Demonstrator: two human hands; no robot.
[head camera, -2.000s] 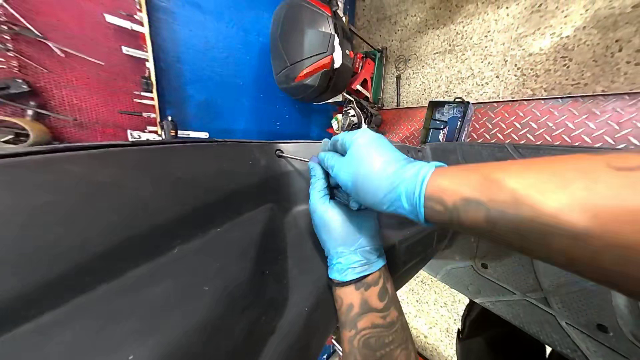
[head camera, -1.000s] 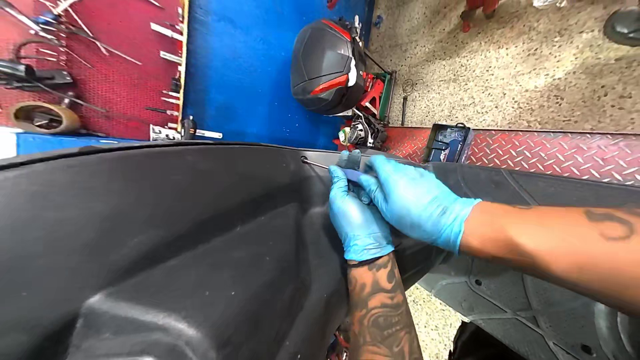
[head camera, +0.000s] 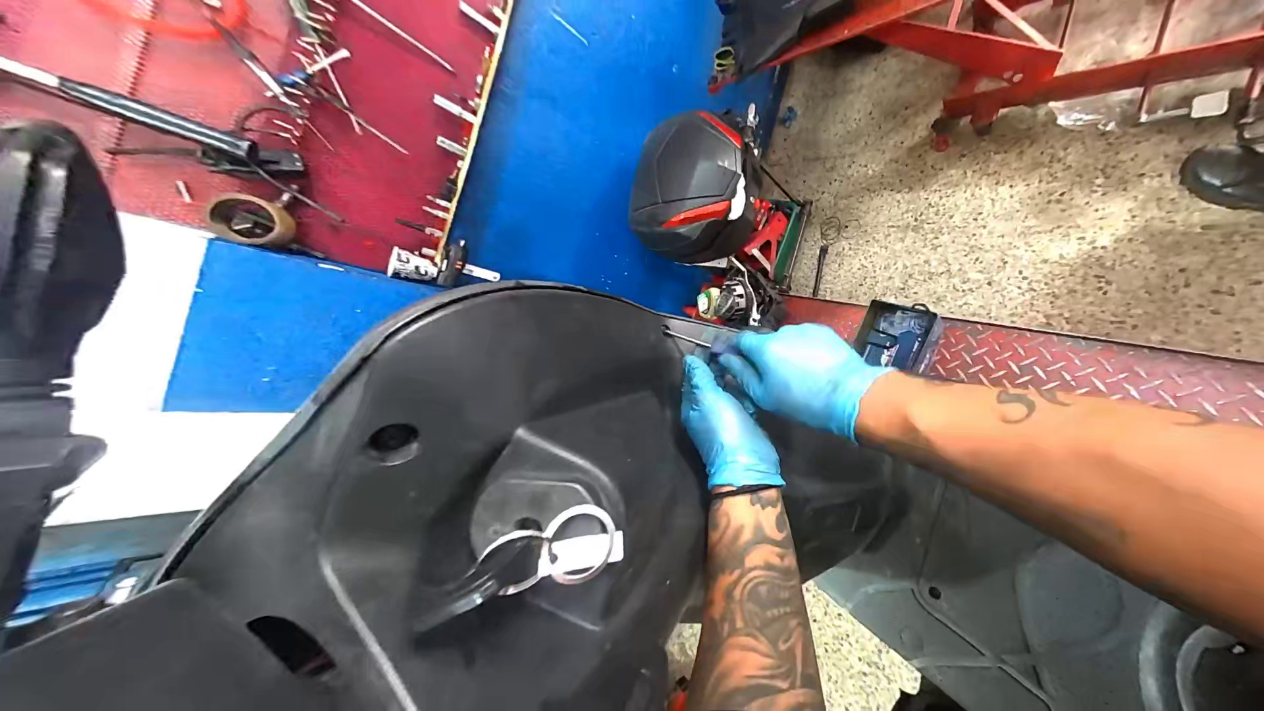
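A screwdriver (head camera: 688, 338) has its thin metal shaft at a hole near the upper edge of a black plastic vehicle panel (head camera: 553, 336). My right hand (head camera: 805, 375), in a blue glove, grips the screwdriver's handle. Just below and left of it, my left hand (head camera: 726, 430), also gloved in blue, lies against the panel with its fingertips close to the shaft and handle; whether they hold the tool is hidden. Key rings with a white tag (head camera: 583, 553) hang in the panel's recess at the lower middle.
Behind the panel, a dark helmet (head camera: 691, 188) rests by a red stand. A small tool case (head camera: 897, 336) lies on the red diamond-plate ledge (head camera: 1106, 375). Tools and a tape roll (head camera: 250, 219) lie on a red mat at upper left. A red metal frame (head camera: 987, 69) stands at upper right.
The view has swung left, bringing the key rings and the panel's rounded end into sight. Both hands remain at the same hole with the screwdriver.
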